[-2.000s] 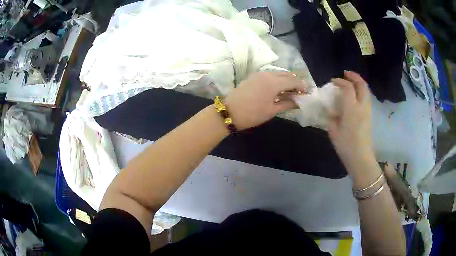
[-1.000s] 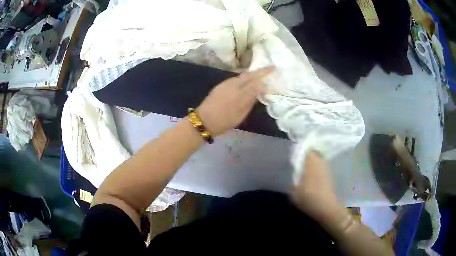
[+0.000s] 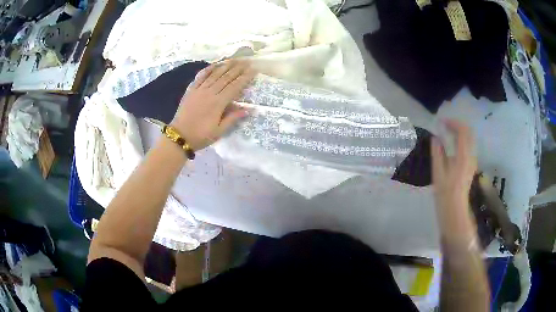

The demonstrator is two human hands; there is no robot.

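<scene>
A sheer white lace panel (image 3: pixel 341 131) with banded pattern lies spread flat over the black sleeve board (image 3: pixel 161 91), whose dark ends show on both sides. My left hand (image 3: pixel 213 100) lies palm down on the panel's left end, thumb apart, holding nothing. My right hand (image 3: pixel 452 158) is blurred, just right of the board's right end and apart from the lace. Whether it holds anything is unclear. The iron (image 3: pixel 484 210), dark and partly hidden by my right forearm, stands at the right table edge.
A large cream garment heap (image 3: pixel 201 30) covers the table's far left. Black garment pieces (image 3: pixel 442 58) with tan labels lie far right. Scissors (image 3: pixel 519 68) are at the right edge. White cloth (image 3: pixel 110 164) hangs over a blue crate (image 3: pixel 75 198) at left.
The lace piece, bunched up before, is now spread flat over the board. My left hand has moved left onto its end. My right hand has let go of the cloth and moved right.
</scene>
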